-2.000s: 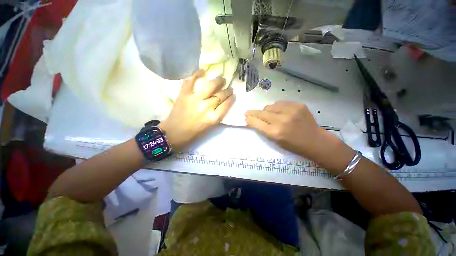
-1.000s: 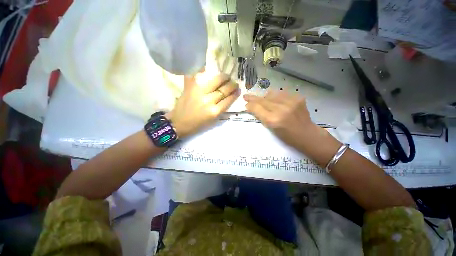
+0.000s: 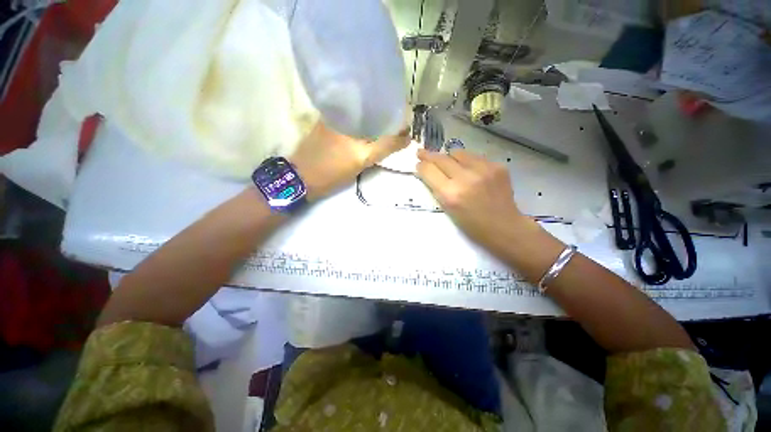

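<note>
A large cream fabric heap [image 3: 194, 93] lies left of the needle. A small white piece of it [image 3: 401, 159] shows between my hands, just in front of the presser foot [image 3: 418, 125]. My left hand [image 3: 338, 159] lies on the fabric, its fingertips near the foot and partly hidden by the blurred machine lamp [image 3: 351, 63]. My right hand [image 3: 465, 181] pinches the edge of the white piece with thumb and fingertips, right of the foot. The ribbed knob [image 3: 487, 105] is above my right hand.
Black shears [image 3: 647, 202] and small dark snips [image 3: 621, 215] lie at the right. A grey rod [image 3: 524, 139] lies behind my right hand. Pale scraps [image 3: 582, 95] are on the bed. The ruler edge [image 3: 389, 283] runs along the front. A red bin [image 3: 30, 126] is at far left.
My left hand has shifted forward, with its fingers now more under the lamp. The white piece between my hands shows more clearly. A dark curved line on the bed is now uncovered.
</note>
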